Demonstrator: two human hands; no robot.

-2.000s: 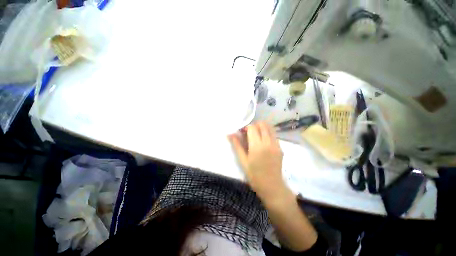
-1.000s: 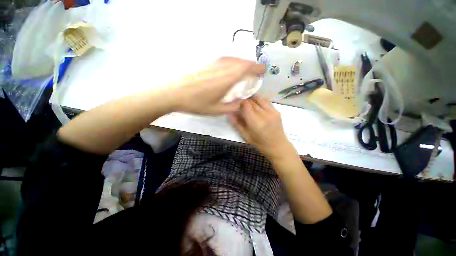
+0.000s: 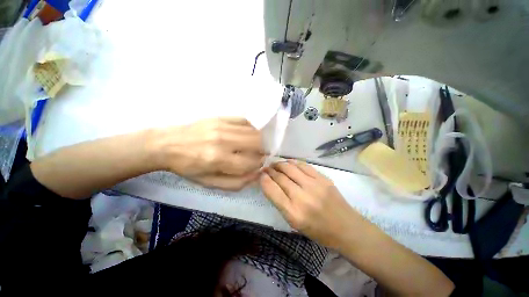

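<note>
A small sheer white fabric piece (image 3: 279,134) runs from my fingertips up to the presser foot (image 3: 287,96) of the sewing machine (image 3: 371,35). My left hand (image 3: 214,152) pinches its lower left part, with the fingers curled and partly hiding it. My right hand (image 3: 301,194) holds its lower end between thumb and fingers, touching the left fingertips. Both hands rest at the table's front edge. The fabric's far end at the needle is too small to make out.
Right of the needle lie thread snips (image 3: 351,141), dark tweezers (image 3: 384,110), a plain yellow card (image 3: 394,168) and a printed yellow ticket (image 3: 413,136). Black shears (image 3: 451,203) and white strips (image 3: 478,151) lie further right. A ticketed bag (image 3: 49,75) is far left; a bin of pieces (image 3: 116,229) is below.
My left hand has come down and left, off the right hand's top. The fabric, cupped in my hands a second ago, now stretches up to the presser foot. The view has shifted.
</note>
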